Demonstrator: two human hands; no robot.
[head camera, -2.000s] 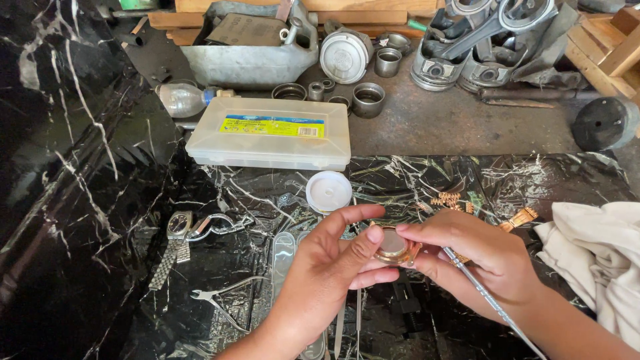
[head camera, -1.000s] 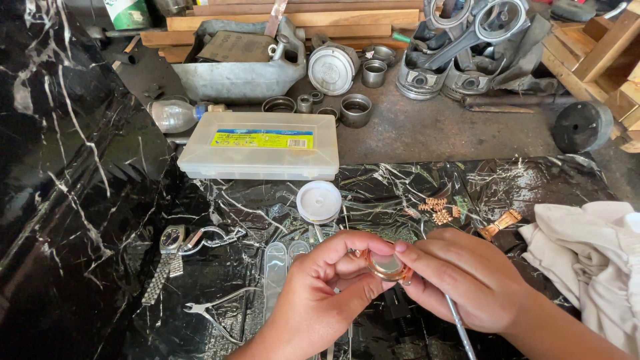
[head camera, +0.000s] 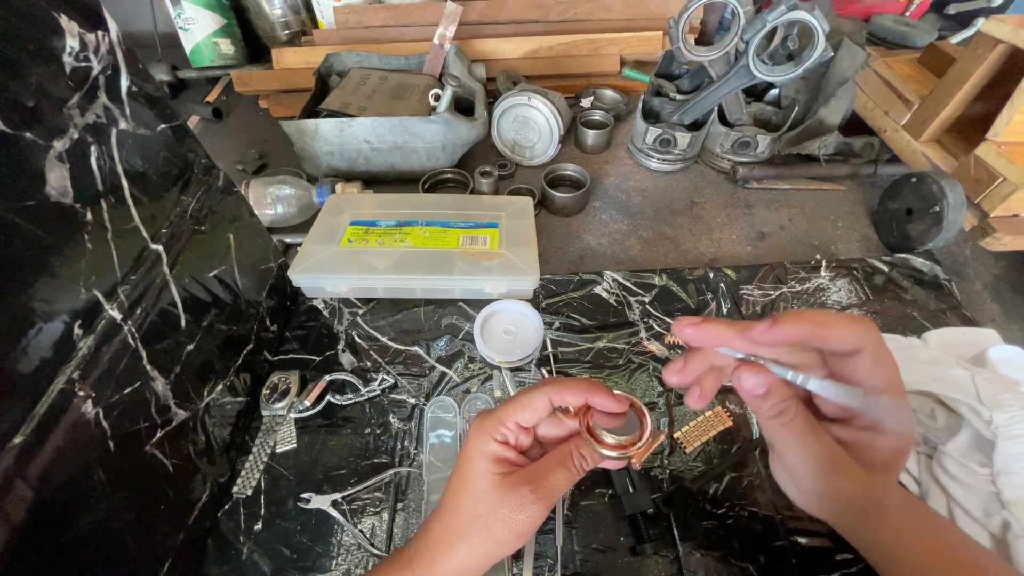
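Between the thumb and fingers of my left hand (head camera: 532, 456) is a gold-coloured watch case (head camera: 616, 428), its round face turned up. My right hand (head camera: 816, 400), a little blurred, is raised to the right of the case and apart from it, with a slim metal hand tool (head camera: 792, 374) between thumb and fingers. Behind the case lies a gold-coloured link bracelet piece (head camera: 704, 430). A round white plastic container (head camera: 508, 333) stands beyond my left hand. On the left lie a steel wristwatch (head camera: 278, 394) and metal nippers (head camera: 324, 502) with spread handles.
A translucent plastic box (head camera: 416, 276) sits behind the white container. Further back are a cut metal container (head camera: 384, 144), engine pistons (head camera: 664, 140) and metal rings (head camera: 566, 190). A pale cloth (head camera: 952, 400) lies at right. A black tool (head camera: 636, 508) is below the watch case.
My right hand has come away from the watch case and risen to the right, still with the tool. My left hand keeps hold of the case.
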